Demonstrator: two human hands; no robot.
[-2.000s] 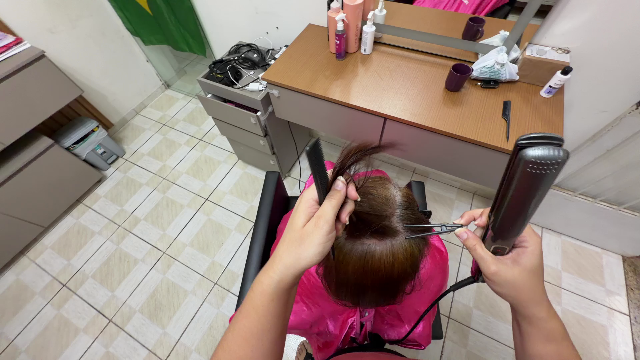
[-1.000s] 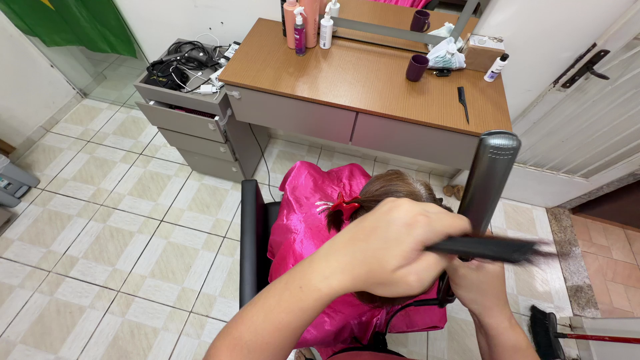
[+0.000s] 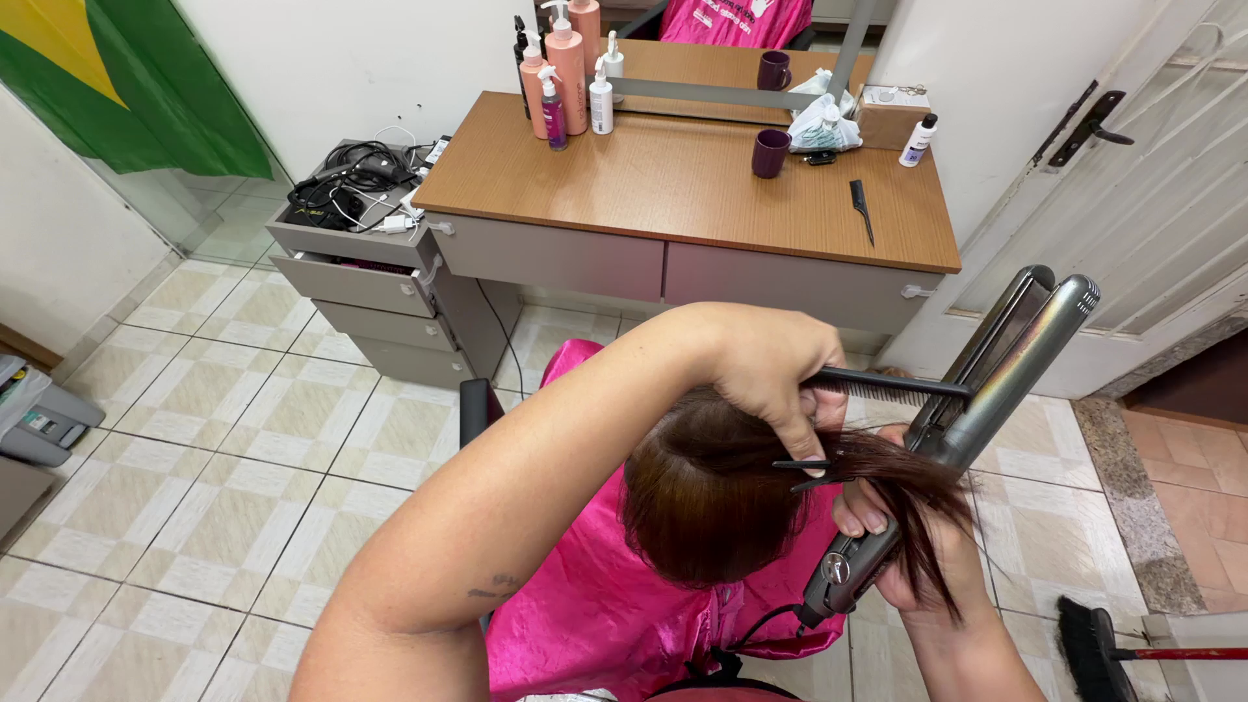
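A seated person with brown hair (image 3: 717,487) wears a shiny pink cape (image 3: 575,595). My left hand (image 3: 780,375) reaches across above the head and holds a black comb (image 3: 882,387), its teeth pointing down. Dark hair clip prongs (image 3: 804,475) show at its fingertips, beside a drawn-out lock of hair (image 3: 907,487). Below and to the right, my right hand (image 3: 916,546) grips a grey hair straightener (image 3: 985,390) by its lower part, the plates parted at the top. The lock hangs over the straightener and my right hand. A cord leaves the straightener's lower end.
A wooden-topped counter (image 3: 624,185) ahead holds pump bottles (image 3: 565,78), a purple mug (image 3: 770,153), a tail comb (image 3: 862,210) and a small bottle (image 3: 918,141). Left of it stands a drawer unit (image 3: 380,292) with cables (image 3: 361,175) on top. A broom (image 3: 1087,648) lies at lower right.
My left hand has crossed from the left of the head to the right with the comb. The straightener's plates now show apart. The view has swung right since two seconds ago.
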